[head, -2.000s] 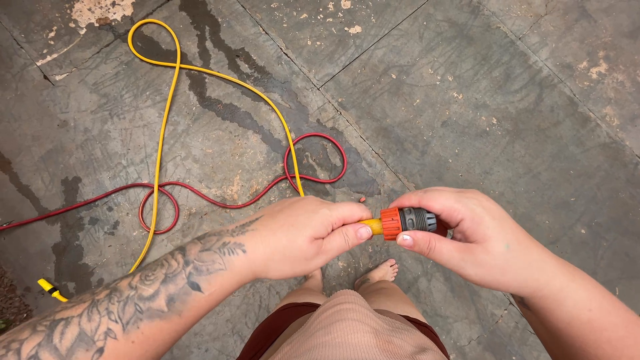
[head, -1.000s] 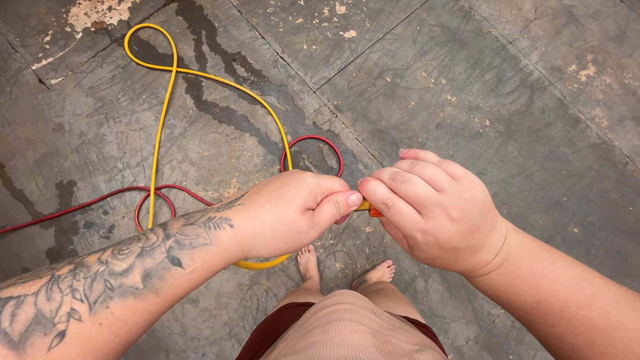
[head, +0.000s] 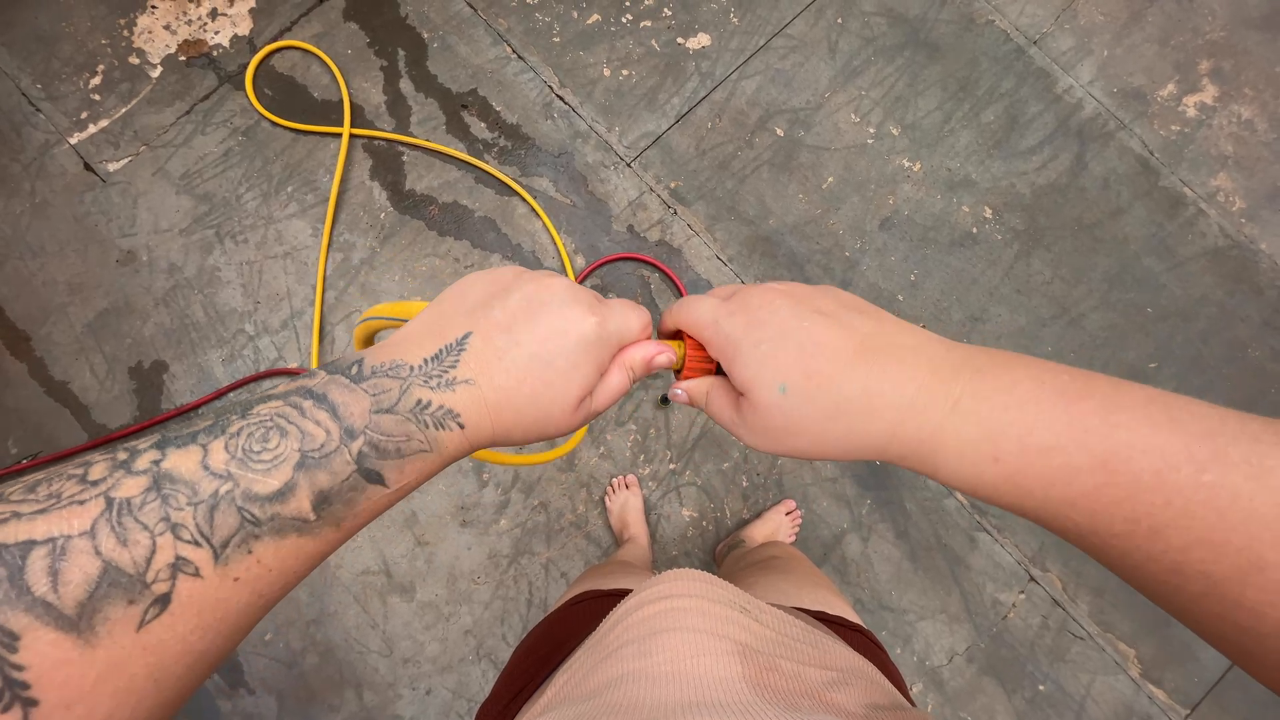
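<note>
My left hand (head: 545,355) is closed around a yellow garden hose (head: 390,318), whose end shows between my two hands. My right hand (head: 800,365) grips an orange hose connector (head: 697,357) fitted at that end; its ribbed collar shows between thumb and fingers, and the rest is hidden in the palm. A small dark round thing (head: 664,400) shows just below the connector; I cannot tell what it is. Both hands meet in front of my body, above the floor.
The thinner part of the yellow hose (head: 335,200) lies looped on the grey concrete floor (head: 900,200), upper left. A red hose (head: 170,412) runs along the left and curls behind my hands. Wet streaks mark the floor. My bare feet (head: 627,510) stand below my hands.
My right hand has turned over the connector, covering the grey part that showed two seconds ago. A thick yellow hose bend now shows behind my left wrist.
</note>
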